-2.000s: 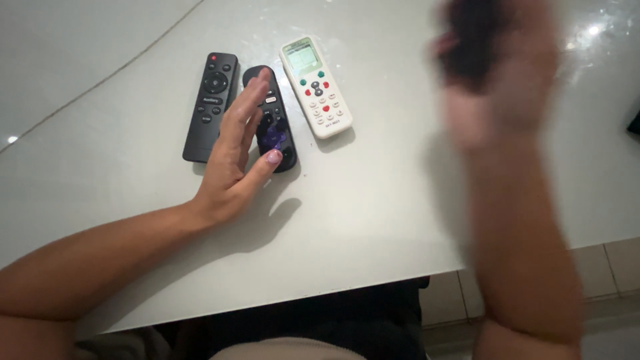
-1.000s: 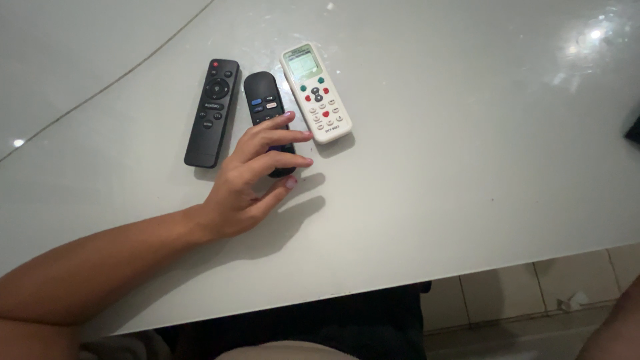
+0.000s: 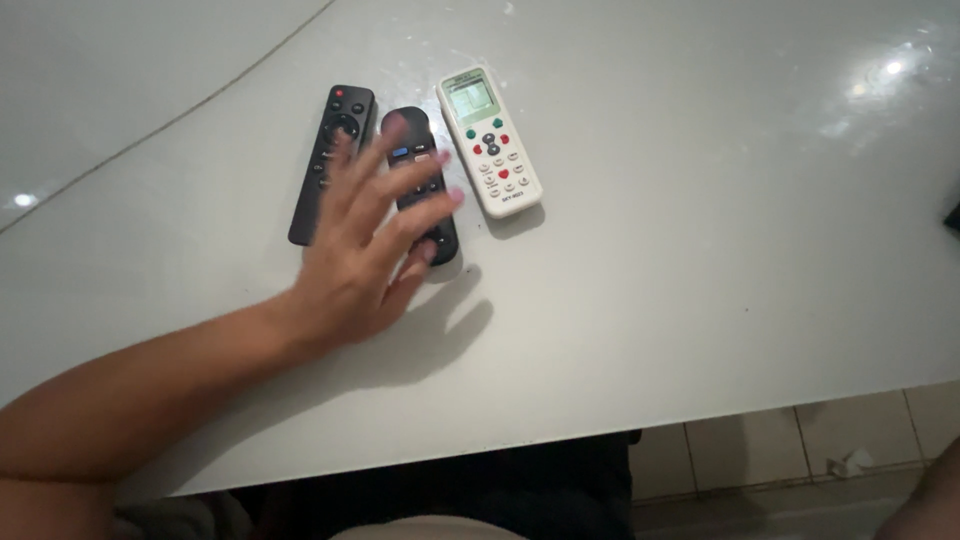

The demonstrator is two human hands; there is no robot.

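Observation:
My left hand [image 3: 367, 232], slightly blurred, hovers with spread fingers over a black rounded remote control [image 3: 409, 129] and partly covers it. To its left lies a slimmer black remote control [image 3: 306, 206] with a red button, its right side partly behind my fingers. A white remote control [image 3: 491, 142] with a small display and red, green and grey buttons lies to the right of my fingertips. All three lie side by side, slightly tilted. My right hand is out of view; only a blurred part of the right arm shows at the bottom right corner.
The glossy white table [image 3: 637, 300] has its front edge running across the lower part of the view. A thin dark line crosses its upper left. A dark object [image 3: 952, 219] shows at the right border. Below are floor tiles [image 3: 855, 427] with a small whitish scrap [image 3: 851, 463].
My right hand, seen earlier with a dark object in it, has left the view. My left hand has lifted and spread its fingers over the remotes.

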